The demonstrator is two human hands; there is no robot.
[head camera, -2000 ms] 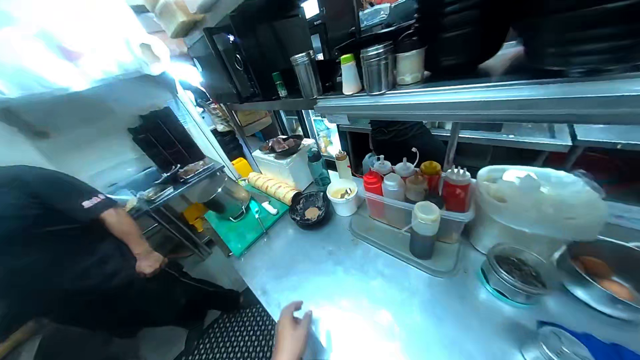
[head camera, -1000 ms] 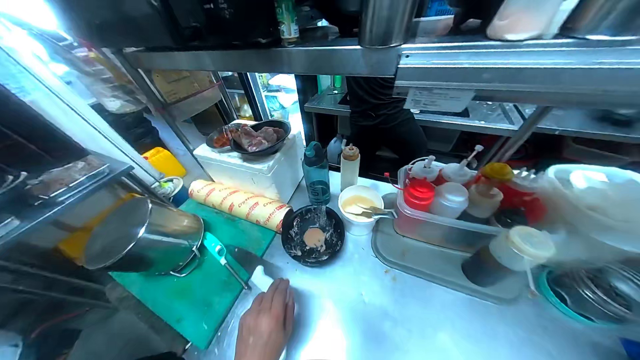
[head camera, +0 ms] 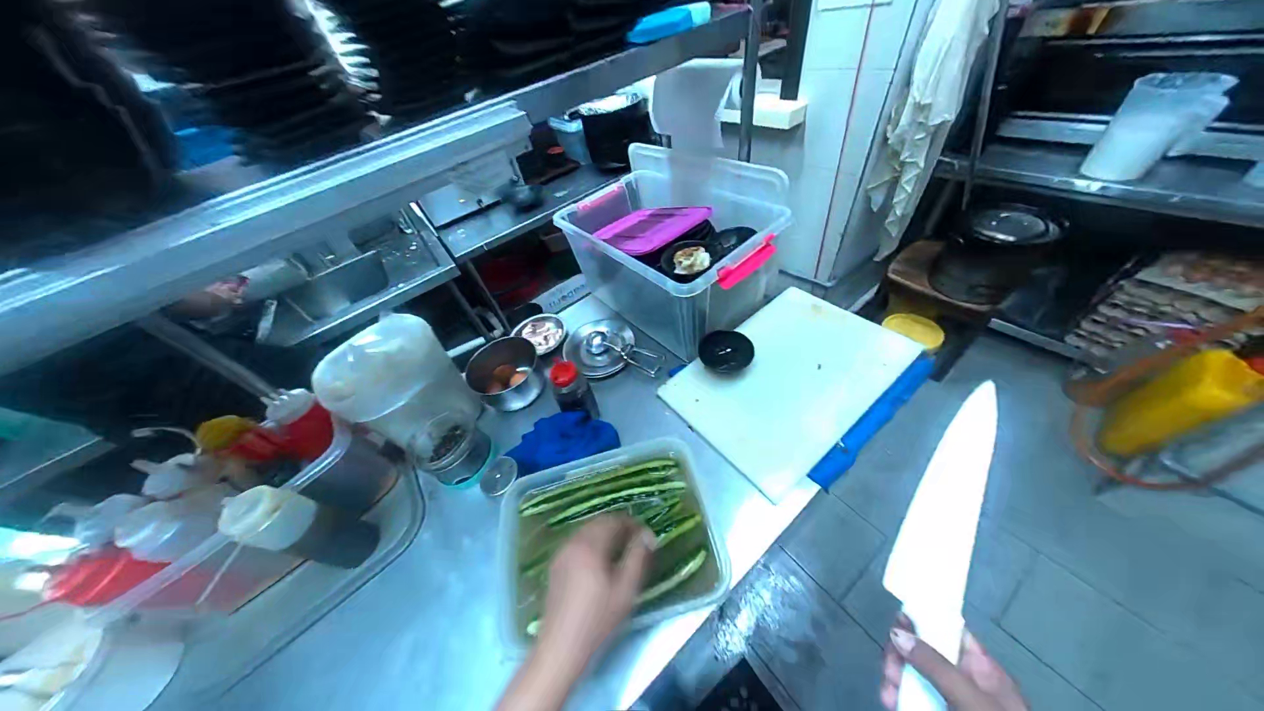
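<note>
My left hand (head camera: 597,568) reaches down into a plastic container (head camera: 520,494) of long green cucumber strips (head camera: 602,494) in liquid. Its fingers are at the strips, blurred; whether they grip one I cannot tell. At the lower right, over the floor, my right hand (head camera: 953,671) holds a white-handled chef's knife (head camera: 943,513) by its handle, blade pointing up. A white cutting board (head camera: 800,385) lies at the counter's corner, beyond the container, with a small black bowl (head camera: 726,352) on its far left part. A blue cloth (head camera: 563,441) lies just behind the container.
A clear storage box (head camera: 642,296) with a pink lid and black bowls stands behind the board. Left are squeeze bottles (head camera: 267,518) in a tray, a jar (head camera: 449,449), a metal bowl (head camera: 504,373) and a red-capped shaker (head camera: 573,387). A metal shelf (head camera: 296,197) hangs above.
The view has swung far to the right. A second ago one hand was at a knife's white handle by the green board; now the knife is raised in my right hand and my left is in the container.
</note>
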